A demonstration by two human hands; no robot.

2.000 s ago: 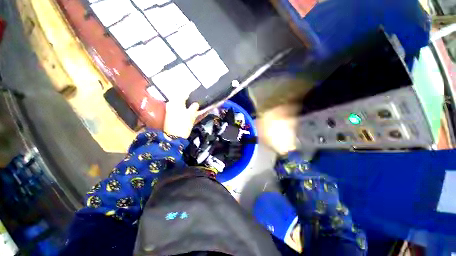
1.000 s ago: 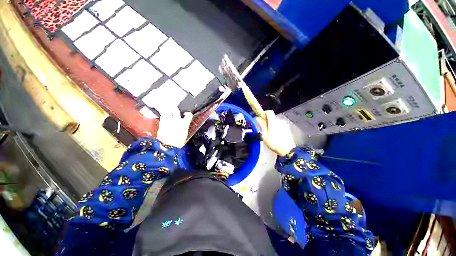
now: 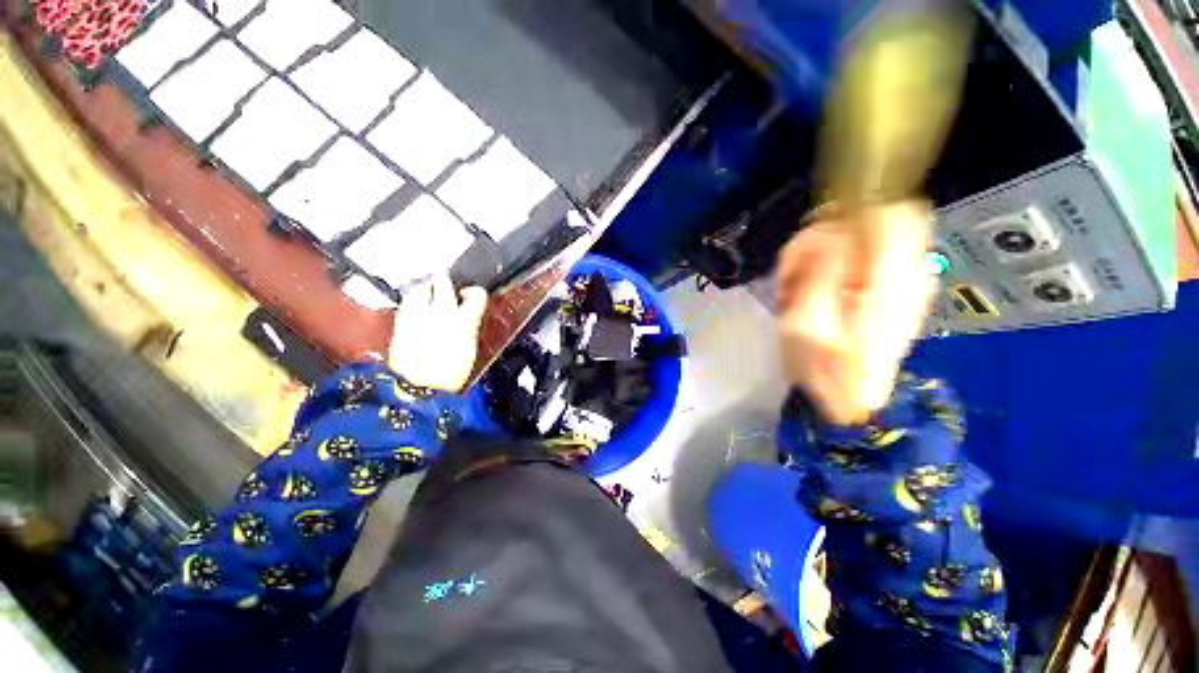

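Observation:
White square pieces [image 3: 309, 191] lie in rows on the dark grey sheet [image 3: 526, 79], over the red-brown board [image 3: 171, 184]. My left hand [image 3: 438, 335] is at the near corner of the board, fingertips beside the nearest white pieces, thumb apart; whether it grips anything is unclear. My right hand [image 3: 855, 309] is blurred and raised to the right of the board. It is closed on a tool with a yellowish handle [image 3: 894, 105], which points up the picture, away from the sheet. The tool's far end is blurred and cannot be made out.
A blue round tub [image 3: 671, 394] with black and white scraps stands below the board's corner. Another blue tub [image 3: 756, 519] is at the lower right. The control box [image 3: 1078, 250] is close behind my right hand. Leopard-print material [image 3: 90, 29] is at the upper left.
My right hand has moved right and up with the tool, which has swung away from the sheet's corner. My left hand stays at the board's corner. The view has shifted slightly.

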